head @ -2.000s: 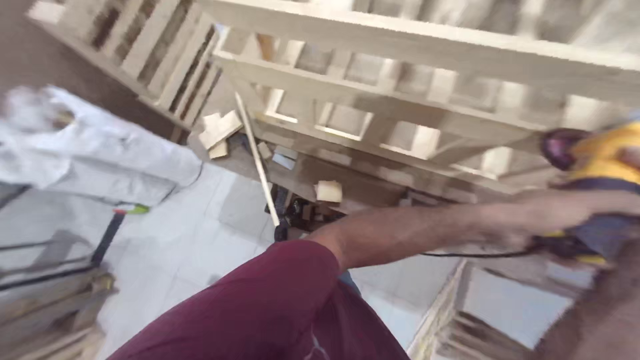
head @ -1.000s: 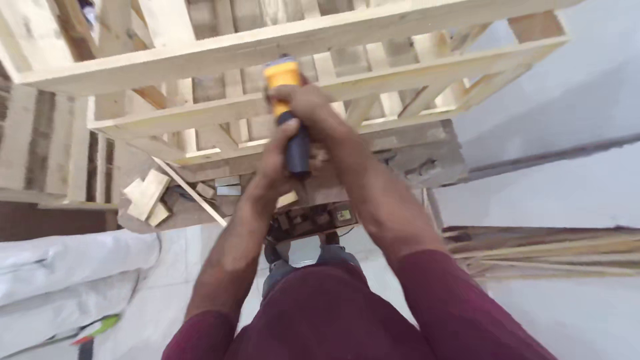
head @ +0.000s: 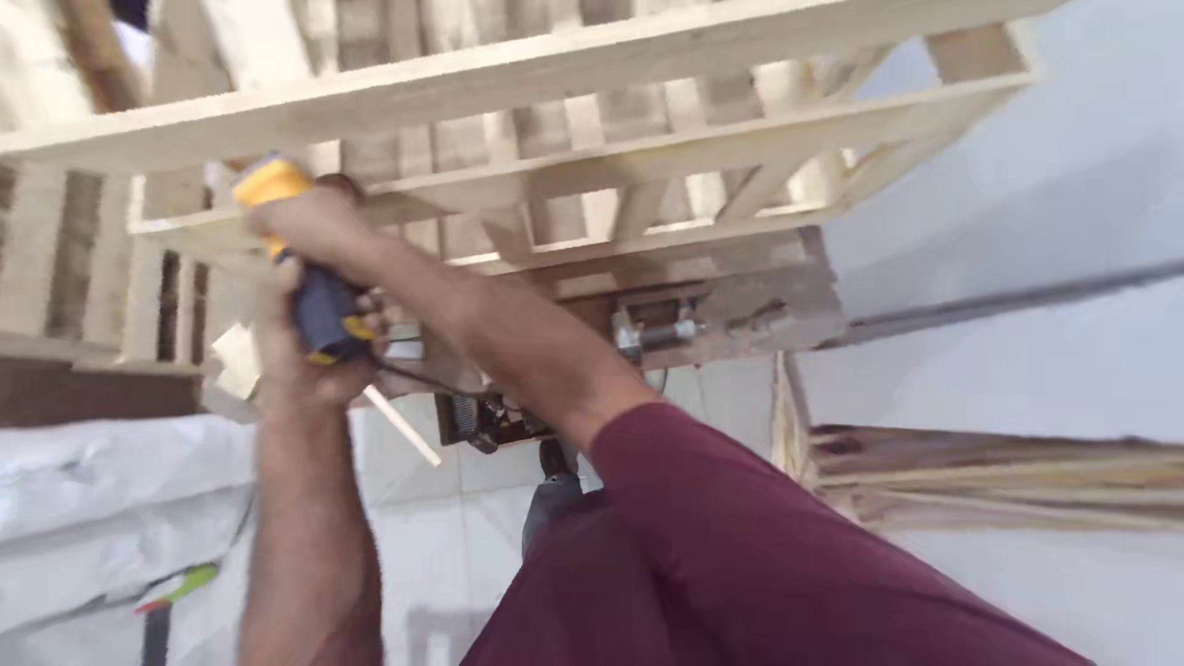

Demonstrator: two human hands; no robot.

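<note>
A yellow and black corded power tool [head: 319, 301], perhaps a sander, is held in both my hands at the left part of a pale wooden slatted frame [head: 629, 176]. My right hand [head: 310, 222] grips its yellow upper part. My left hand [head: 319, 356] is wrapped around the dark lower body, where a black cord comes out. The tool's working face is hidden against or close to the frame's rail; whether they touch I cannot tell. Both hands are somewhat blurred.
Under the frame is a wooden bench [head: 740, 305] with a metal clamp-like tool [head: 657, 333]. Wood offcuts [head: 238, 361] and a thin strip [head: 402, 425] lie at left. White wrapped bundles [head: 111, 518] stand lower left, long boards [head: 999, 476] at right.
The power tool, at the frame's right part two seconds ago and near its middle one second ago, is now at its left part. Both hands hold it, as one second ago. The view has shifted.
</note>
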